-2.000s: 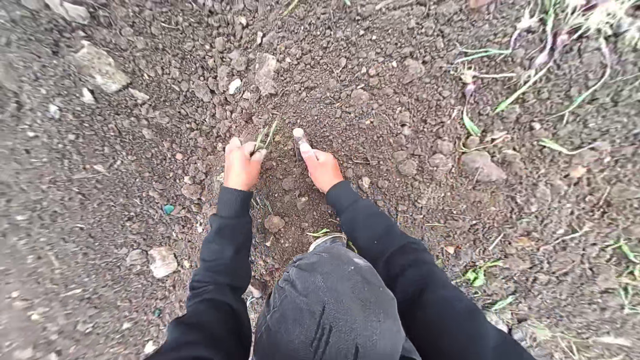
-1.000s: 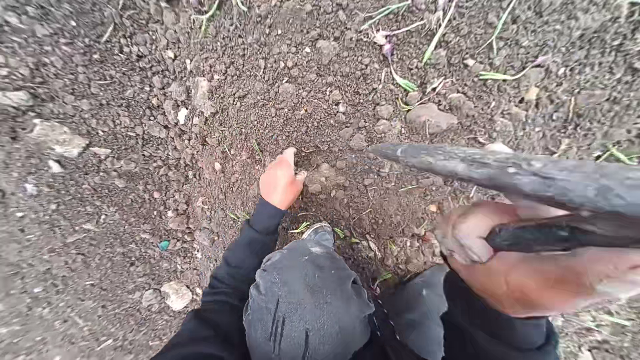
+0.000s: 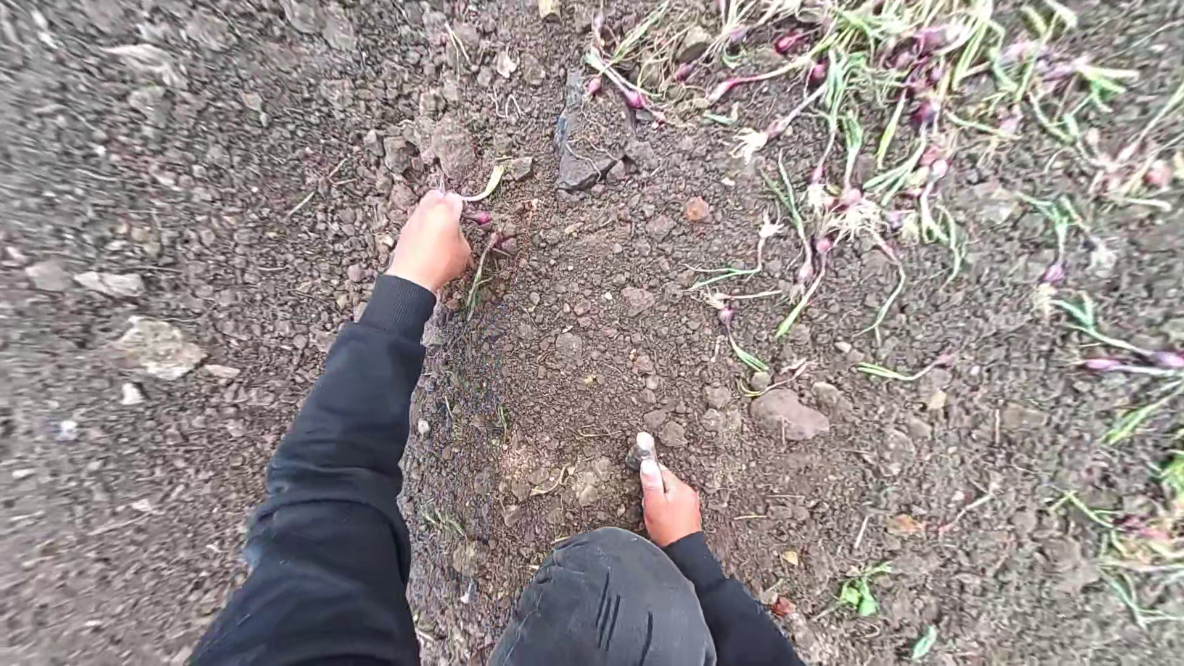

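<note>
My left hand (image 3: 433,239) reaches forward to the soil at the upper left, its fingers closed around small onion plants. A red onion bulb (image 3: 479,218) and a green-white leaf (image 3: 487,185) stick out to the right of the fingertips, and another onion plant (image 3: 481,268) lies or hangs just below them. My right hand (image 3: 670,499) is low, near my knee, and grips a tool handle (image 3: 646,448) with a pale rounded end; the rest of the tool is hidden.
A pile of red onions (image 3: 916,102) with green leaves spreads over the upper right, with loose ones around it. A dark stone (image 3: 583,166) lies beyond my left hand, a flat stone (image 3: 791,413) right of centre and a pale rock (image 3: 159,348) at the left.
My left hand has moved forward and now holds onion plants. My right hand, raised close to the camera with the tool a second ago, is back down at the soil. The view has shifted forward.
</note>
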